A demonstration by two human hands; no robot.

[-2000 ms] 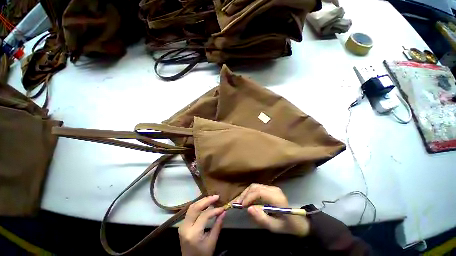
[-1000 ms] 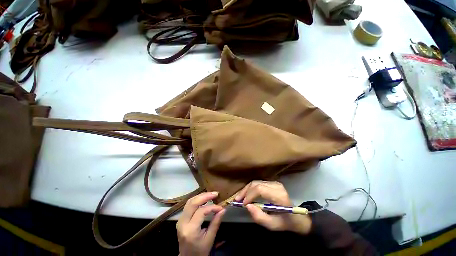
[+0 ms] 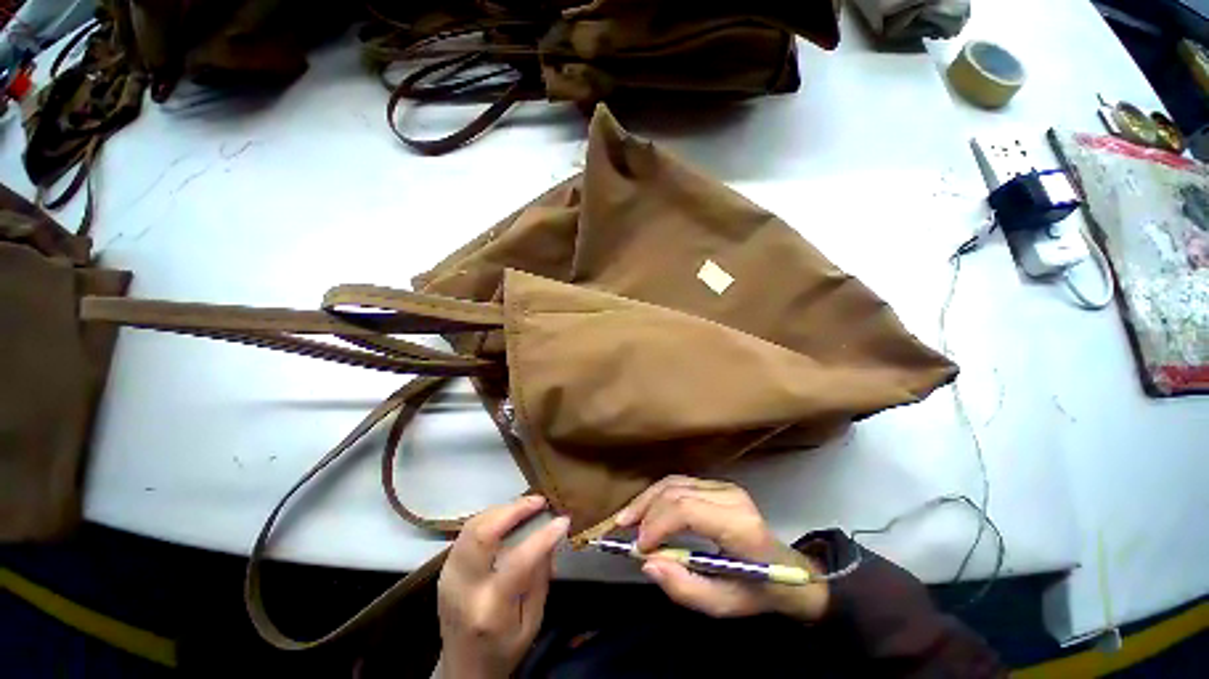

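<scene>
A brown tote bag [image 3: 650, 371] lies on the white table, its near corner at the table's front edge. A small pale label patch [image 3: 716, 276] shows on it. Its brown straps [image 3: 285, 531] loop to the left. My right hand [image 3: 709, 544] grips a thread burner pen [image 3: 743, 568], its metal tip at the bag's near corner. My left hand [image 3: 501, 584] is beside that corner, thumb and fingers bent; whether it pinches the cloth is unclear.
A brown bag stack [image 3: 663, 53] stands at the far side. Other brown bags [image 3: 40, 385] lie at left. At right are a tape roll [image 3: 985, 74], a power strip with a black adapter [image 3: 1034, 199], gold-coloured loops [image 3: 1140, 125] and a stained board [image 3: 1153, 265]. The pen's cord [image 3: 948, 500] trails right.
The view has shifted, so the table things sit higher and further right. My left hand has moved slightly left, away from the pen tip. The pen remains at the bag's corner.
</scene>
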